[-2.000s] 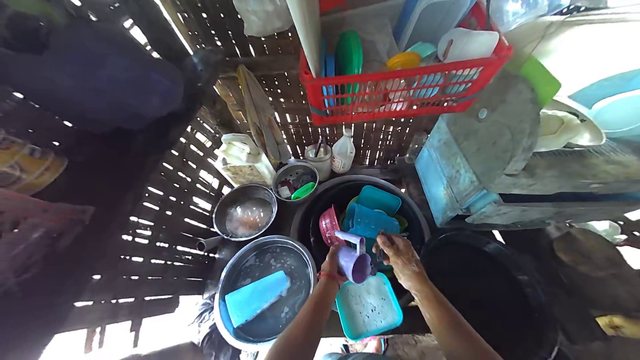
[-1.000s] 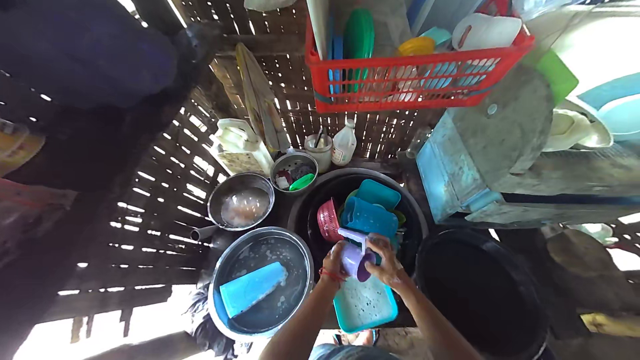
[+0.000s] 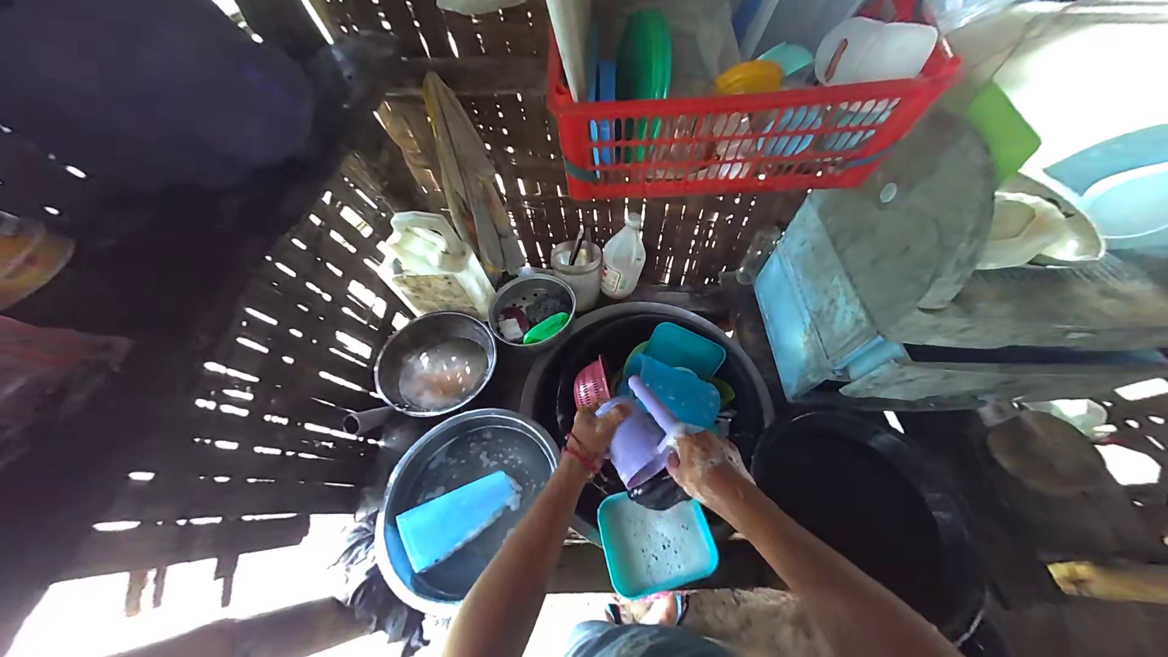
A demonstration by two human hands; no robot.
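Observation:
Over a large black basin [image 3: 547, 374], both hands hold a purple plastic dipper [image 3: 634, 443] with a handle. My left hand [image 3: 598, 429] grips its left side, and my right hand [image 3: 703, 461], with suds on it, is at its right side by the handle. Something dark shows just under the dipper. Inside the basin lie a pink perforated basket [image 3: 591, 383], blue plastic containers [image 3: 680, 388] and green pieces. A turquoise tray [image 3: 657, 547] of soapy water is at the basin's near edge.
Left of the basin stand a metal basin [image 3: 456, 570] with a blue block [image 3: 456, 520], a pot [image 3: 443, 370], a bowl [image 3: 532, 315], a jug [image 3: 433, 265] and a white bottle [image 3: 624, 260]. A red crate [image 3: 757, 105] hangs above; a black tub [image 3: 858, 511] is at right.
The purple dipper has been turned between my hands, and its handle now points up and away at its right side. My right hand has come to the dipper since two seconds ago.

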